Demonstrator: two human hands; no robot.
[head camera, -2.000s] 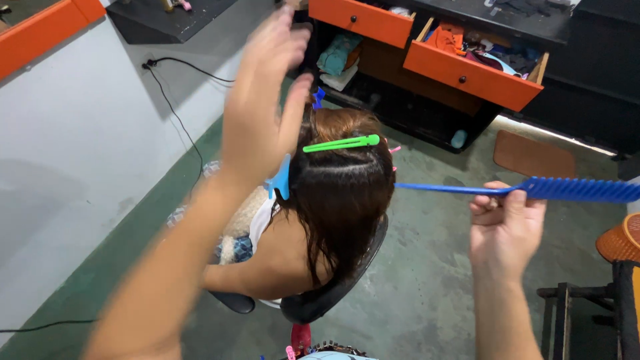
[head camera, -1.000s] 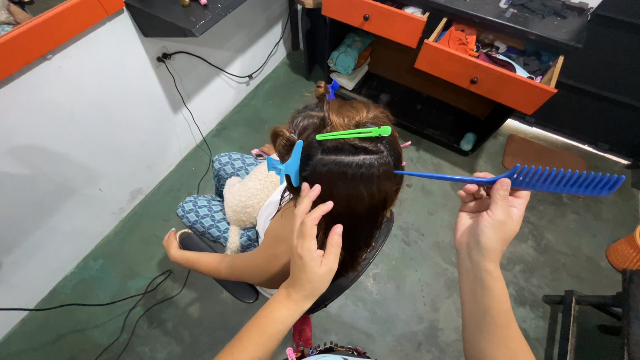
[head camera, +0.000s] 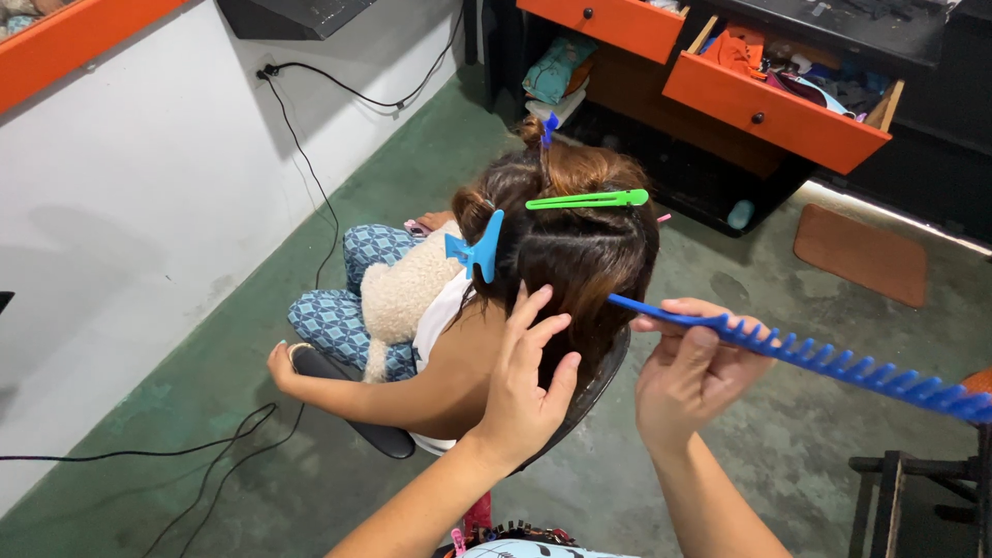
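A seated person's dark brown hair (head camera: 581, 260) is sectioned with clips. A green sectioning clip (head camera: 587, 200) lies across the crown, a light-blue butterfly clip (head camera: 482, 246) sits at the left side, and a dark-blue clip (head camera: 549, 130) holds hair at the front. My left hand (head camera: 535, 372) rests at the lower left of the loose back hair, fingers spread, holding nothing that shows. In my right hand (head camera: 694, 368) is a blue rat-tail comb (head camera: 845, 364); its tail points left to the hair's right side, and its teeth extend to the right.
The person sits in a black chair (head camera: 376, 434) with a cream fluffy item (head camera: 403, 294) on the lap. Black cables (head camera: 232, 438) lie on the floor at left. Open orange drawers (head camera: 783, 116) stand beyond, a brown mat (head camera: 860, 252) at right, and a black frame (head camera: 891, 496) lower right.
My left hand has come down from above the left of the head to the back hair. My right hand has moved left with the comb, which now slants down to the right.
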